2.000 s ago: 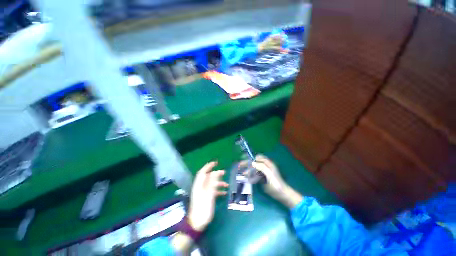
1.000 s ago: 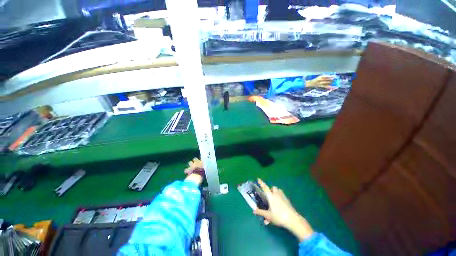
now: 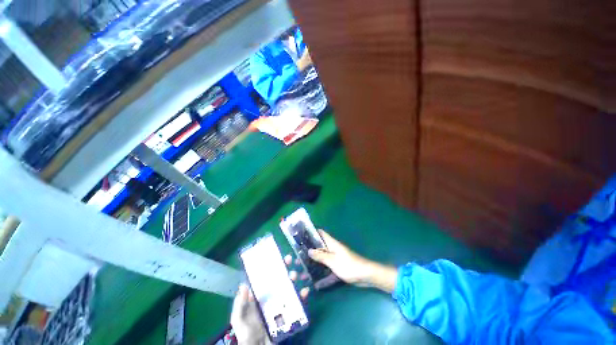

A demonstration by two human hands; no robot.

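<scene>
My left hand (image 3: 248, 317) holds a phone-sized middle frame (image 3: 271, 283) from below and by its side edges. Its pale inside face is up, with small cut-outs near the lower end. My right hand (image 3: 338, 261) grips an LCD display module (image 3: 301, 232) just to the right of the frame. The module has a white back with a black flex cable patch, and a tiny red spot at its upper left corner. The thumb lies over it. My left wrist is cut off by the bottom edge of the picture.
A tall brown cardboard stack (image 3: 473, 121) stands at right. A white post (image 3: 135, 242) crosses at left. A grey slab (image 3: 175, 320) lies on the green belt. A small dark part (image 3: 307, 193) lies near the cardboard. A blue-sleeved person (image 3: 273, 71) works opposite, behind an orange-and-white packet (image 3: 287, 127).
My left hand has come back from beside the post and now holds the frame. My right hand still holds its module, now beside the frame. The view has tilted and turned.
</scene>
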